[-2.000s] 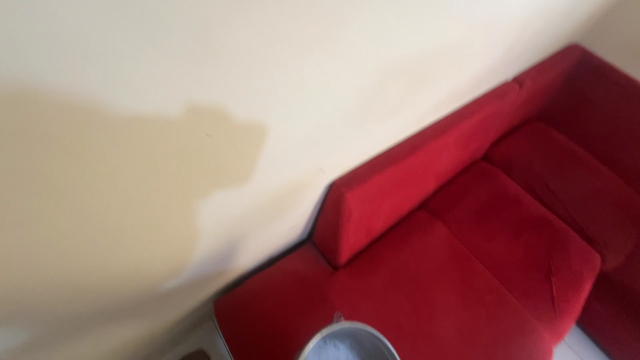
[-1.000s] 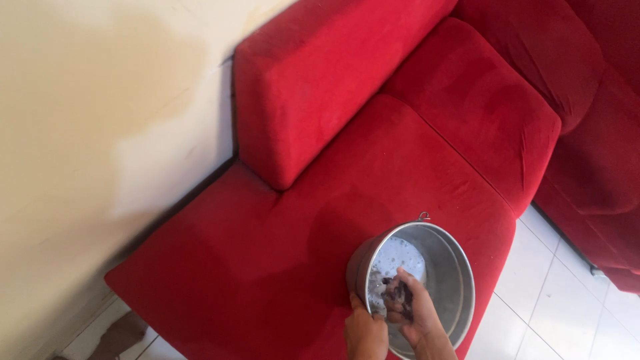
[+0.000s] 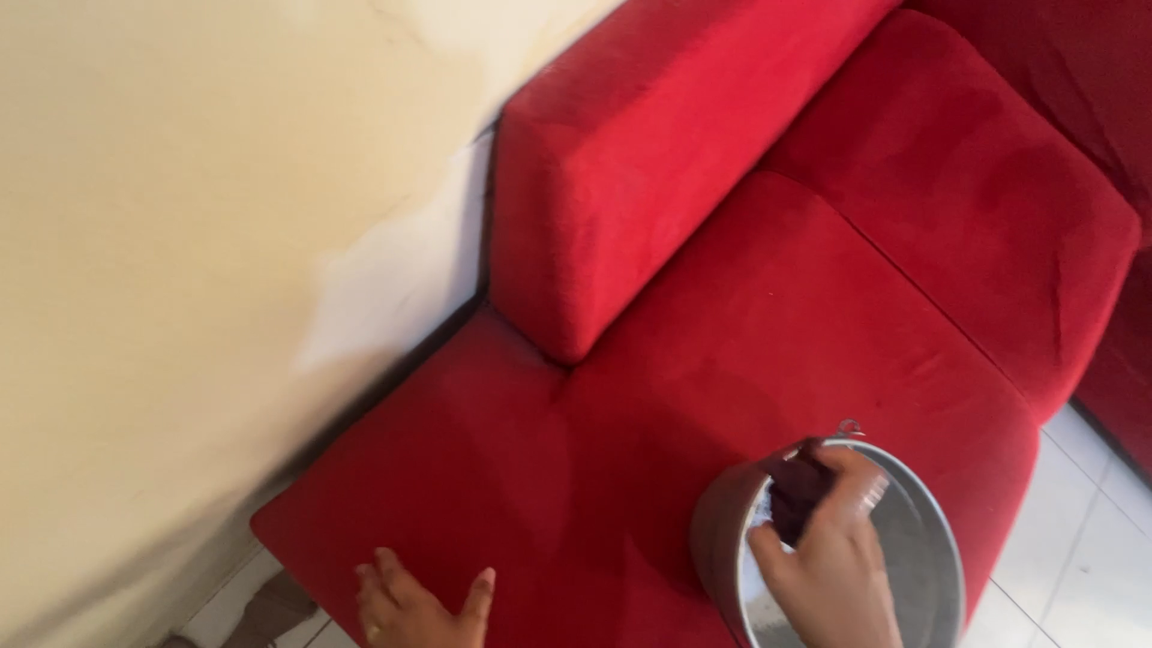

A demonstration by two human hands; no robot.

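Note:
A grey metal bucket (image 3: 918, 540) stands on the seat of a red fabric sofa (image 3: 666, 423), with whitish, sudsy liquid partly visible inside. My right hand (image 3: 832, 549) is over the bucket's mouth, closed on a dark wet cloth (image 3: 796, 493) near the left side of the rim. To the left, my left hand (image 3: 418, 607) is spread over the front part of the seat, fingers apart and holding nothing. Whether its palm touches the fabric cannot be told.
The sofa's backrest (image 3: 594, 180) runs along a cream wall (image 3: 198, 225) with a pale patch. White floor tiles (image 3: 1071, 531) show at the lower right. A person's foot (image 3: 274, 612) is partly visible at the lower left.
My left hand has left the bucket's rim and moved left over the seat. My right hand has raised the dark cloth from inside the bucket to its rim.

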